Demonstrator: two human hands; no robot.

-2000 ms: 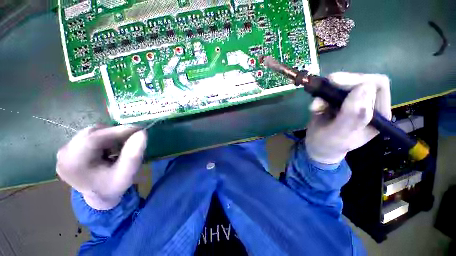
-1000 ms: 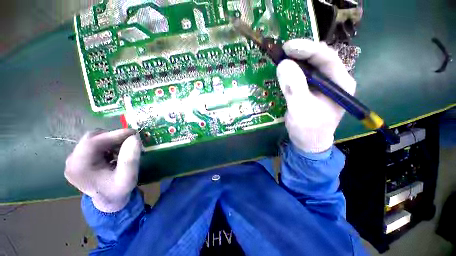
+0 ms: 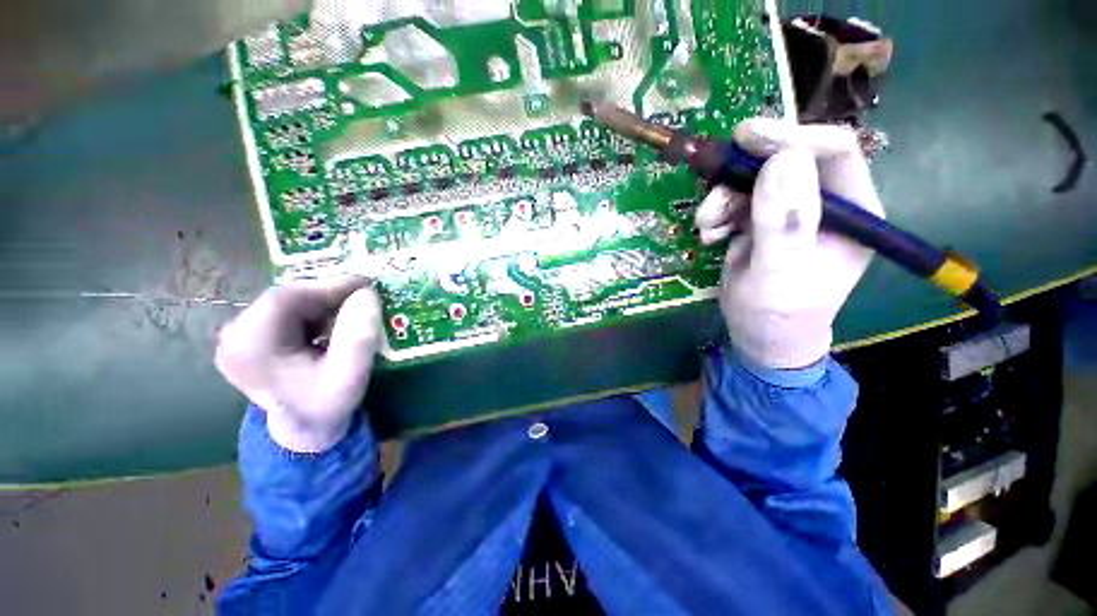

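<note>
A large green circuit board (image 3: 481, 132) lies on the green mat, its top cut off by the picture's edge. My right hand (image 3: 800, 241), in a white glove, holds the dark blue soldering iron (image 3: 866, 229) like a pen. The iron's brownish tip points left over the upper middle of the board; I cannot tell whether it touches. My left hand (image 3: 307, 355), in a white glove, is closed at the board's lower left corner. A thin solder wire (image 3: 114, 295) runs from the left toward it; the wire's end is not visible at the fingertips.
A dark iron stand (image 3: 842, 66) is right of the board, partly behind my right hand. A black curved piece (image 3: 1066, 152) lies on the mat (image 3: 962, 132) at far right. Grey specks lie left of the board. A dark equipment rack (image 3: 980, 469) stands below the yellow edge.
The iron tip has moved from the board's lower right up to its upper middle. The view has shifted, showing more of the board's upper part. Both hands keep their hold.
</note>
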